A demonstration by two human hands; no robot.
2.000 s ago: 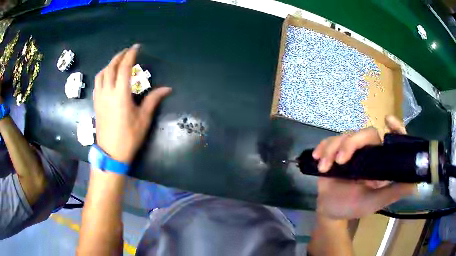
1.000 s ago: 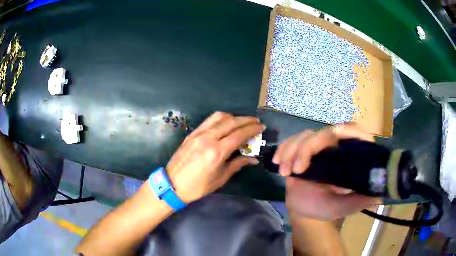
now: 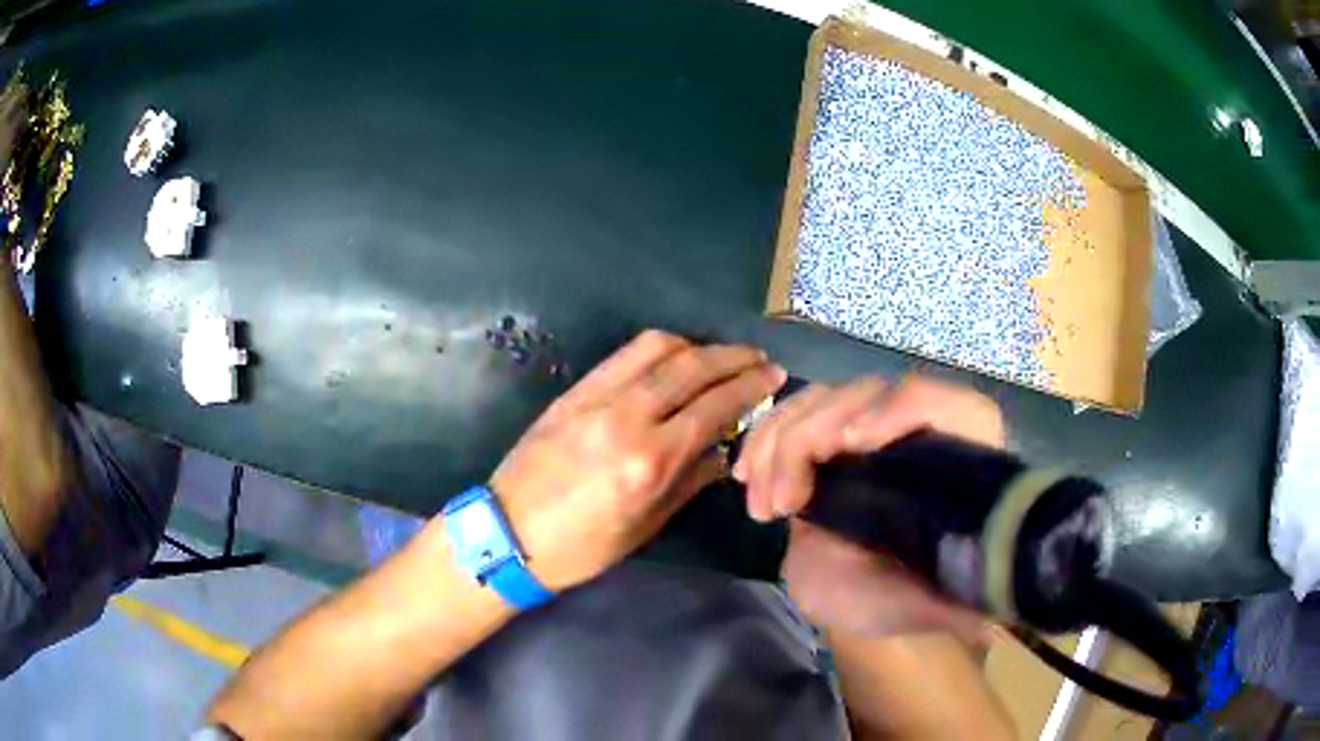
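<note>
My left hand, with a blue band at the wrist, holds a small white plastic housing on the dark bench. Only a sliver of the housing shows between my fingers. My right hand is closed around a thick black electric screwdriver with a pale ring near its rear. The tool's front end is at the housing, and its tip is hidden by my right fingers. A loose cluster of dark screws lies left of my left hand.
Three white housings lie at the left. A cardboard tray of blue-white pieces stands at the back right, with a clear bag beside it. Brassy parts and another person's arm are at the far left. A black cord hangs right.
Since two seconds ago, my left hand has brought a housing from the left to the screwdriver. In the last second, the tool's rear has swung down and left, and the housing has become mostly hidden.
</note>
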